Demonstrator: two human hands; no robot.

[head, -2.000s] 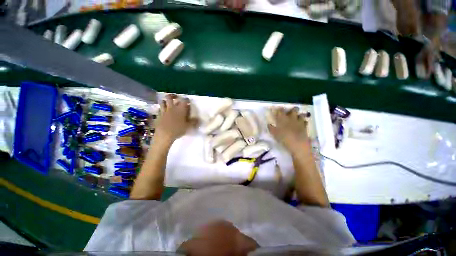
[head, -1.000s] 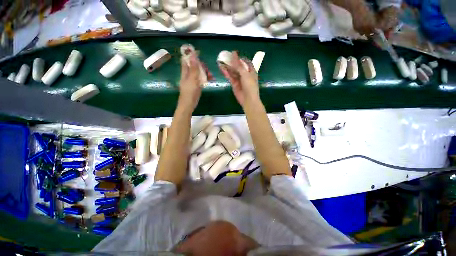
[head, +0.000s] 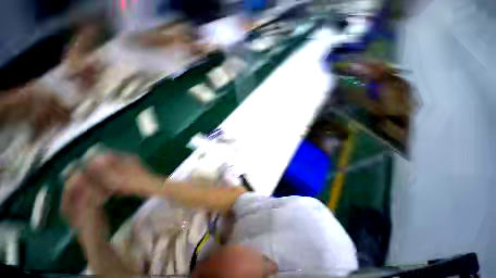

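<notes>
The view is strongly blurred. My left hand (head: 81, 198) and my right hand (head: 117, 171) are close together over the green conveyor belt (head: 174, 130) at the lower left. A pale shape shows at their fingertips, but I cannot tell whether either hand grips it. Off-white plastic-cased units (head: 147, 121) lie spaced on the belt. A pile of units (head: 168, 239) lies on the near bench, below my right forearm. The pliers (head: 200, 248) with yellow-and-black handles show beside the pile.
The white bench (head: 272, 122) runs up to the right beside the belt. A blue bin (head: 304, 169) stands below its right edge. Beyond the belt, blurred people and more units show at the upper left. A yellow floor line (head: 338, 187) runs at the right.
The view has swung to the right and tilted, so the belt now runs diagonally. My hands have come together from being apart, each holding a unit. The blue cells are out of view.
</notes>
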